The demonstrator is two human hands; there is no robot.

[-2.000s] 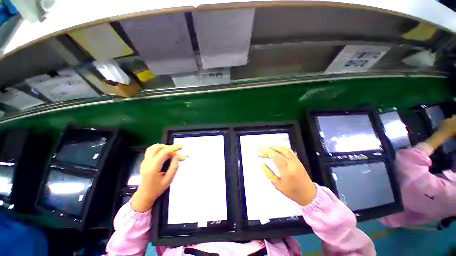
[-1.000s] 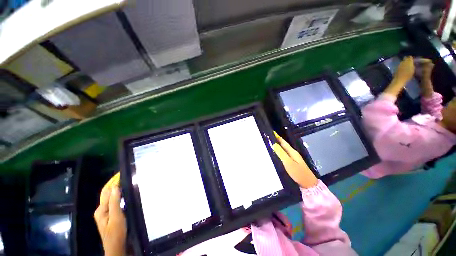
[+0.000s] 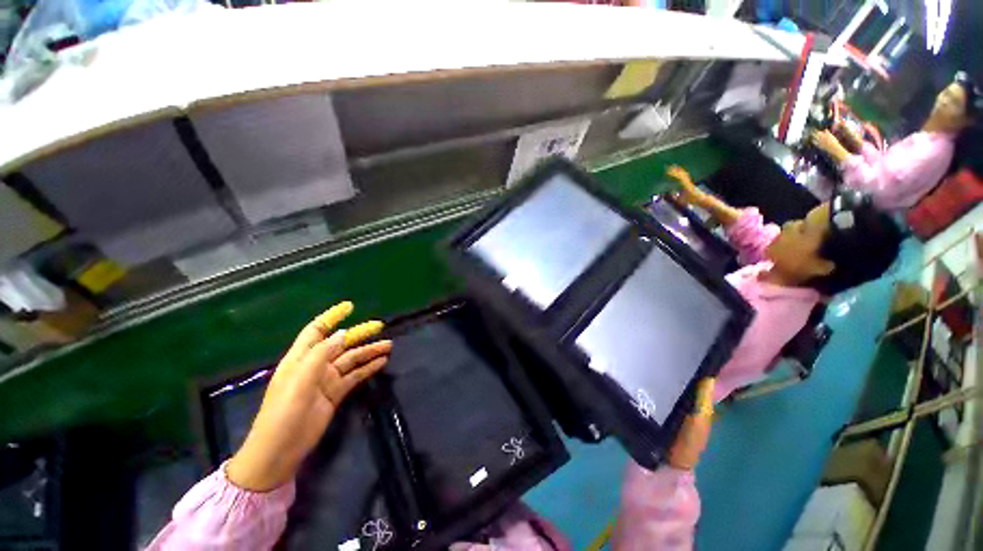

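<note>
My right hand (image 3: 692,431) grips the lower right corner of a tablet tray (image 3: 559,329), which is raised and tilted at the right. Its two tablets show pale grey screens (image 3: 655,320), one with a handwritten mark. My left hand (image 3: 313,393) has its fingers apart, with yellow finger cots on some fingertips, over a second tray (image 3: 392,433). That tray lies in front of me with two dark tablets (image 3: 454,398), each with a small white label and a handwritten mark near the lower edge.
More dark tablets (image 3: 32,484) lie at the far left on the green bench (image 3: 415,258). Printed sheets (image 3: 270,161) hang under the white-topped shelf (image 3: 431,48). A person in pink (image 3: 760,312) sits close at the right, another (image 3: 905,167) farther back. Shelving stands at the far right.
The lit tray is no longer between my hands; a tray with dark tablets lies in front. My right hand now holds a grey-screened tray raised at the right. My left hand has let go. The view has turned right.
</note>
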